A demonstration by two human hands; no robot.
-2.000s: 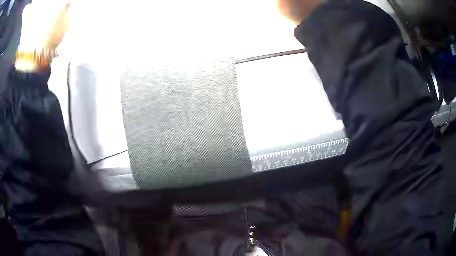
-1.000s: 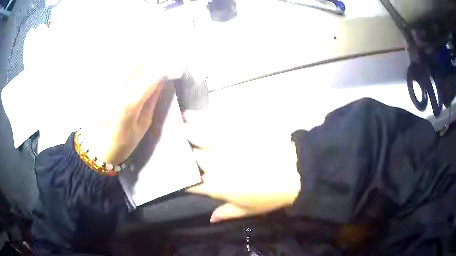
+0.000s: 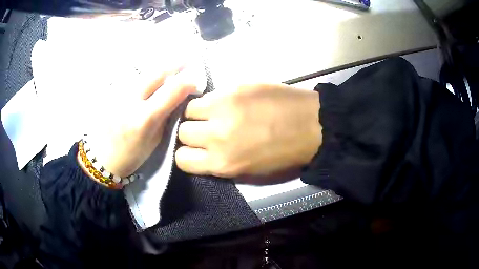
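A fabric panel lies under both hands, its pale side (image 3: 152, 192) turned up at the left and its dark ribbed side (image 3: 210, 205) showing at the right and toward the near edge. My left hand (image 3: 152, 123) lies on the pale part, its fingertips at the edge line. My right hand (image 3: 247, 131) has its fingers curled on the edge between pale and dark, gripping it. The fingertips of both hands nearly meet. A dark round fitting (image 3: 214, 22) of the machine head is just beyond them. The needle area is overexposed.
The cream machine bed (image 3: 383, 34) lies at the upper right, with a dark gap line along its near edge. A ruler strip (image 3: 299, 205) runs along the near table edge. Pale and grey layers (image 3: 21, 123) are heaped at left. Dark scissors handles (image 3: 457, 81) are partly visible at right.
Since two seconds ago both hands came together on the fabric from the far side. Since one second ago my right hand moved up and its fingers curled on the edge; more dark fabric shows.
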